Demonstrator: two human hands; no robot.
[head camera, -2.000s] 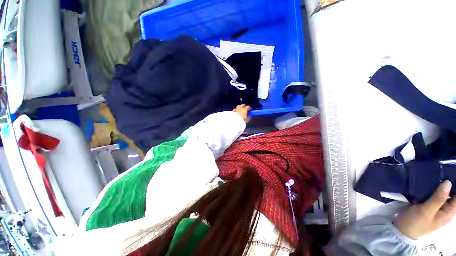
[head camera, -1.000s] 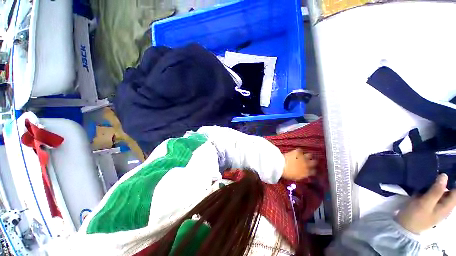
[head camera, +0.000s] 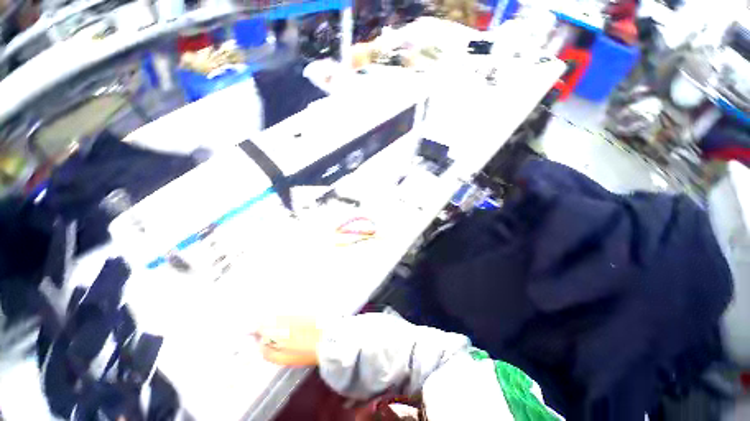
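The view is blurred and the table overexposed. My right hand (head camera: 289, 340) is low on the white sewing table (head camera: 329, 284) near its front edge, with a pale grey cuff. Its fingers are washed out, and I cannot tell whether they hold anything. Navy strips and pieces (head camera: 99, 345) lie in a loose pile at the lower left, apart from this hand. The white sewing machine (head camera: 222, 168) with a blue stripe stands behind the hand. Snips with red-yellow handles (head camera: 356, 231) lie in front of the machine. My left hand is out of view.
A large navy cloth bundle (head camera: 576, 271) fills the right side beyond the table's front edge. More dark cloth (head camera: 115, 177) lies at the left behind the machine. A blue container (head camera: 607, 70) is at the upper right. A small black object (head camera: 433, 150) sits on the table.
The view has swung from the blue crate and lap to the machine and table. The left hand, seen earlier over the lap, is gone from view. The right hand is now away from the navy pieces.
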